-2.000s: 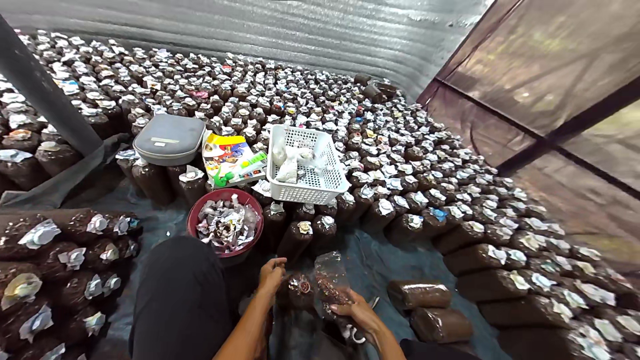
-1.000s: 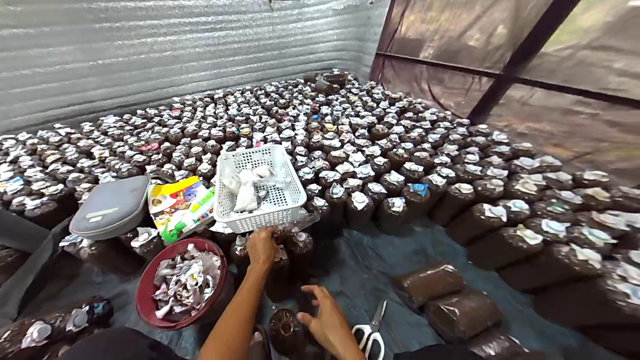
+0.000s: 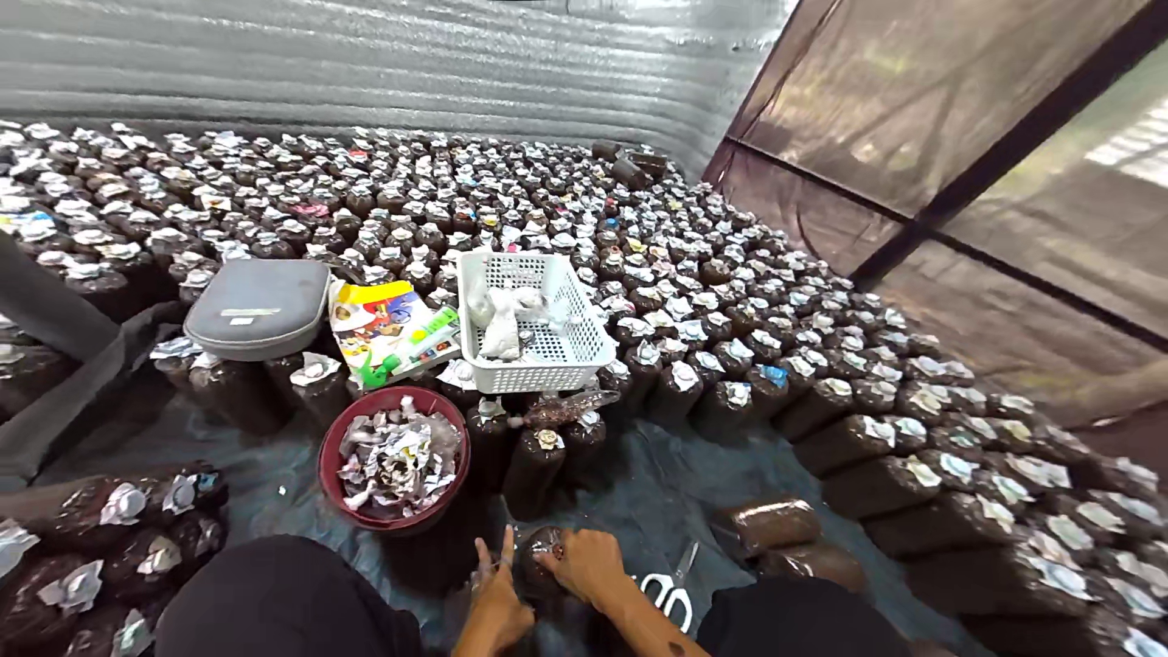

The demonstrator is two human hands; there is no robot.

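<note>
Between my knees stands a dark substrate-filled plastic bag [image 3: 542, 553]. My right hand [image 3: 586, 568] rests on its top, with fingers at the opening. Just left of the bag is my left hand [image 3: 497, 593], its fingers spread and holding nothing that I can see. Scissors with white handles [image 3: 671, 584] lie on the dark sheet right of my right hand. A clear bag of brown grains [image 3: 564, 409] lies across upright bags in front of the white basket. One upright bag with an uncovered neck [image 3: 534, 470] stands in front of it.
A maroon tub [image 3: 330, 474] holds crumpled paper scraps. Behind stand a white plastic basket [image 3: 547, 376] with white bundles, a grey case [image 3: 260, 306] and a colourful packet [image 3: 370, 315] with a green-capped tube [image 3: 415, 347]. Filled bags [image 3: 776, 525] lie at right; paper-capped bags crowd all around.
The grain bag, in my right hand two seconds ago, now lies by the basket. My left hand has come back from the basket's front edge. My right hand has moved onto the bag's top.
</note>
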